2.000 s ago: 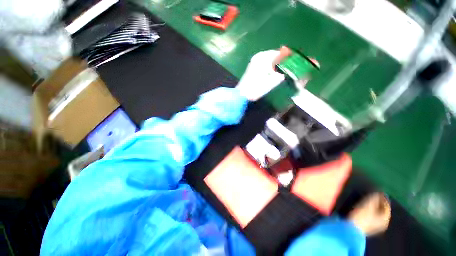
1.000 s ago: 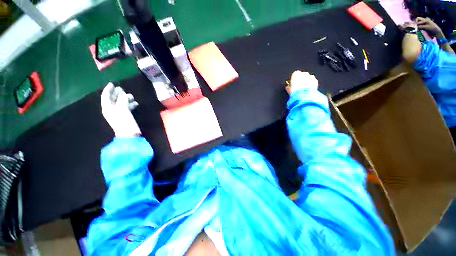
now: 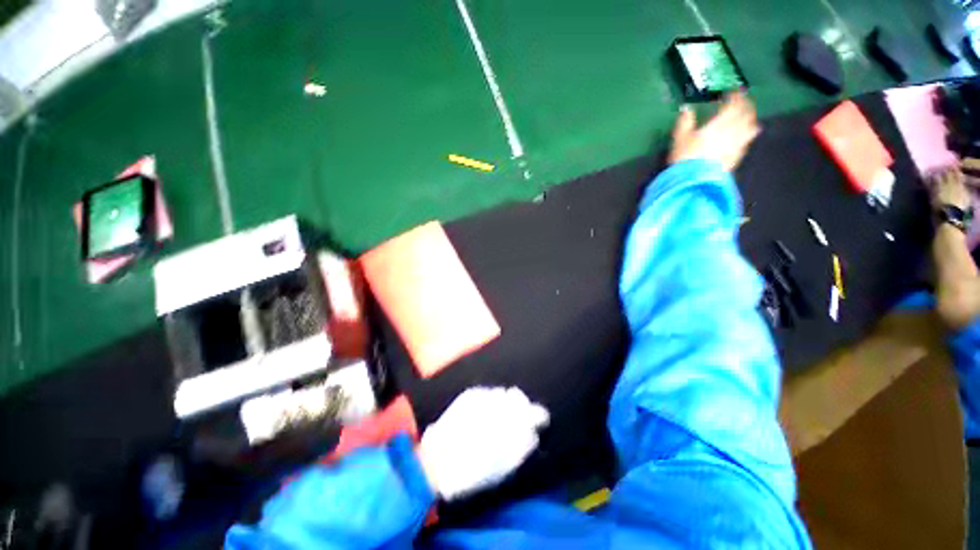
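Note:
A green circuit board in a black housing [image 3: 709, 67] lies on the green belt at the upper right. My right hand [image 3: 717, 131], bare, is at its near edge with fingers apart; whether the fingertips touch it is unclear. My left hand [image 3: 480, 442], in a white glove, is low over the black mat, fingers bent and blurred; nothing shows in it. An orange-red pad [image 3: 431, 299] lies beyond it. Another pad [image 3: 376, 427] is partly hidden by my left sleeve.
A white-grey screw feeder [image 3: 253, 322] stands at left. Another housed board [image 3: 118, 218] lies on a pad on the belt [image 3: 355, 140]. A yellow strip [image 3: 471, 163] lies there too. Black parts [image 3: 782, 286], a red pad [image 3: 854, 145], a carton [image 3: 892, 451] and a person's hand [image 3: 949, 191] are at right.
My right hand has moved forward from the mat to the housed board on the belt. My left hand has moved from left of the feeder to its right. The view has shifted.

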